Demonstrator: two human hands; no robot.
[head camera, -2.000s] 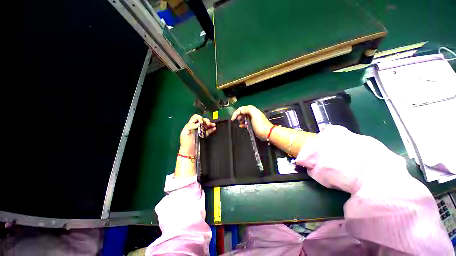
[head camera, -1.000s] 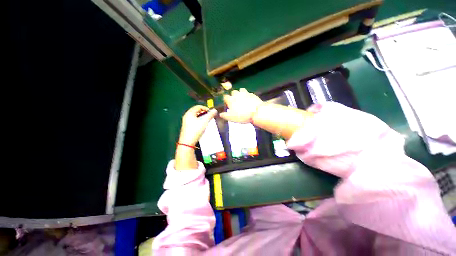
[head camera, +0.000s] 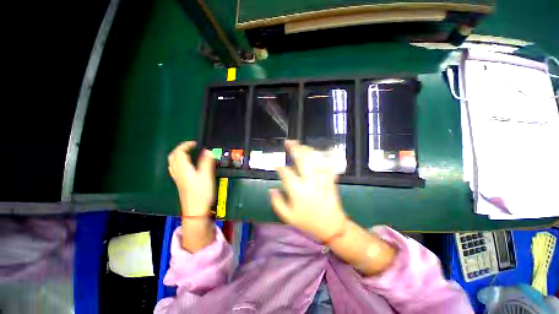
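Note:
Several smartphones lie screen up in the slots of a black four-slot tray (head camera: 358, 122) on the green bench. The leftmost phone (head camera: 227, 126) shows a green and a red square near its lower edge. The second phone (head camera: 269, 122) has a white band at the bottom. The third phone (head camera: 323, 119) is partly covered by my right hand (head camera: 312, 196), which is blurred, empty and spread over its lower part. The fourth phone (head camera: 392, 126) shows glare and a reddish square. My left hand (head camera: 193, 181) is empty, fingers apart, at the tray's lower left corner.
Papers (head camera: 515, 135) lie right of the tray. A raised shelf (head camera: 368, 18) stands behind it. Yellow tape (head camera: 222, 197) marks the bench. A calculator (head camera: 484, 254) and a fan (head camera: 521, 302) are at lower right. A pale slip (head camera: 130, 254) lies at lower left. A black panel (head camera: 37, 104) stands left.
Two phones held edge-on earlier were laid in the left slots and let go. Both hands have moved down toward the tray's near edge. The view has shifted, showing the calculator and fan.

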